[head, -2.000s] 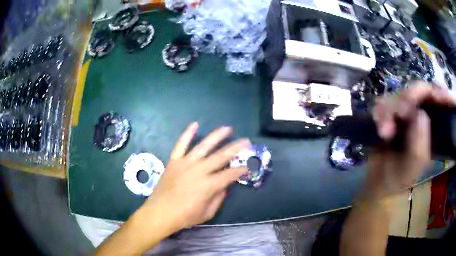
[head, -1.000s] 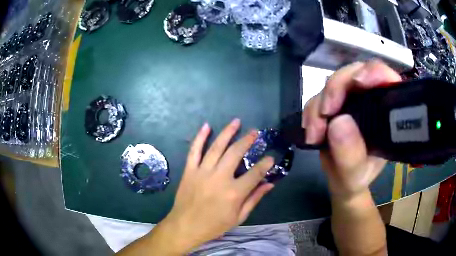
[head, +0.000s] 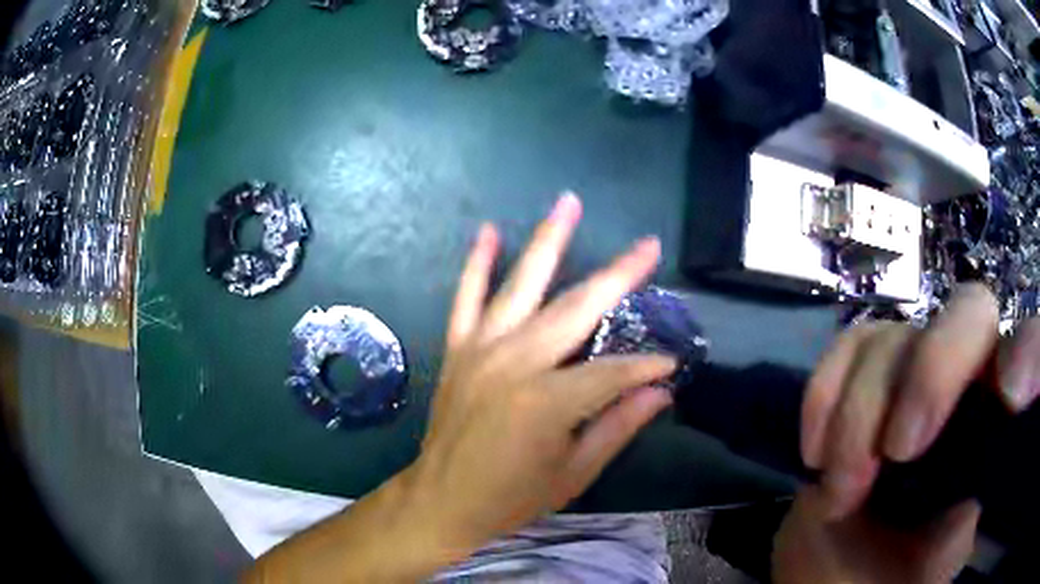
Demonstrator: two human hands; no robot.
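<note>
My left hand [head: 536, 376] is spread palm down on the mat, with its lower fingertips pressing on the near-left part of a dark ring board [head: 648, 325]. The fingers cover part of the board. My right hand [head: 901, 411] is wrapped around a black electric screwdriver [head: 747, 405], whose dark nose reaches the board's right edge. The bit tip and any screw cannot be made out. A silvery-blue ring board [head: 348, 367] lies left of my left hand, and a dark ring board [head: 257, 240] lies beyond it.
A black-and-white screw feeder [head: 901, 126] stands at the right, with a heap of parts [head: 1015, 217] beyond it. Clear plastic pieces [head: 656, 51] and another ring board [head: 468, 34] lie at the back. A clear blister tray [head: 68, 194] is at the left, beside yellow tape [head: 177, 120].
The view has shifted, showing more of the feeder than one second ago. The screwdriver, first near the feeder's front, came left to the ring board and now tilts lower right. My left hand stays at the board.
</note>
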